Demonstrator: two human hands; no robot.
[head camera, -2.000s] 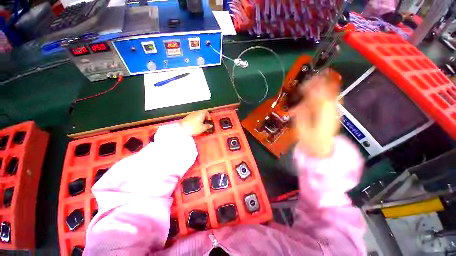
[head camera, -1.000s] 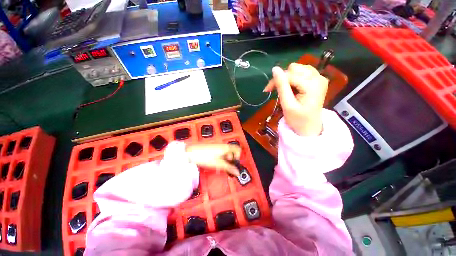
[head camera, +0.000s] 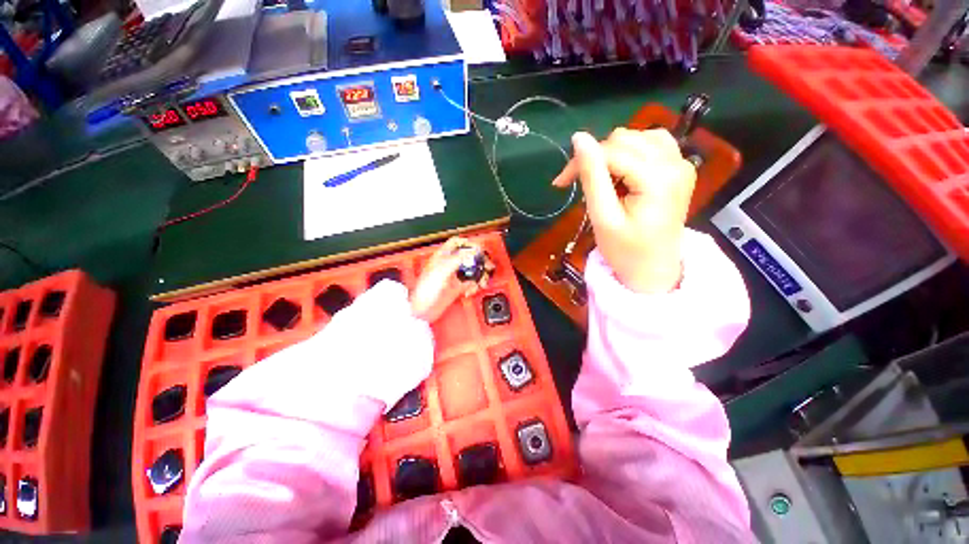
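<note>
The large red-orange foam tray (head camera: 463, 385) lies in front of me with black rounded-square watch bodies in its pockets. Units in its right column, such as this watch body (head camera: 516, 370), show grey-rimmed backs with round centres. My left hand (head camera: 446, 278) is at the tray's upper right, its fingers on a dark watch body (head camera: 471, 267). My right hand (head camera: 635, 202) is raised over the orange-brown clamp fixture (head camera: 714, 159), thumb and fingers pinched together. Whether it holds a fine tool or lead is too small to tell. It hides part of the fixture.
A blue control box (head camera: 351, 111), a grey power supply (head camera: 202, 138) and a white paper (head camera: 372, 193) with a pen stand behind the tray. A monitor (head camera: 839, 228) and another red tray (head camera: 866, 128) are at right. Another foam tray (head camera: 66, 398) is at left.
My left hand has moved from the right column's middle up to the tray's upper right corner, where it holds a watch body. My right hand came off the fixture earlier and now stays nearly still.
</note>
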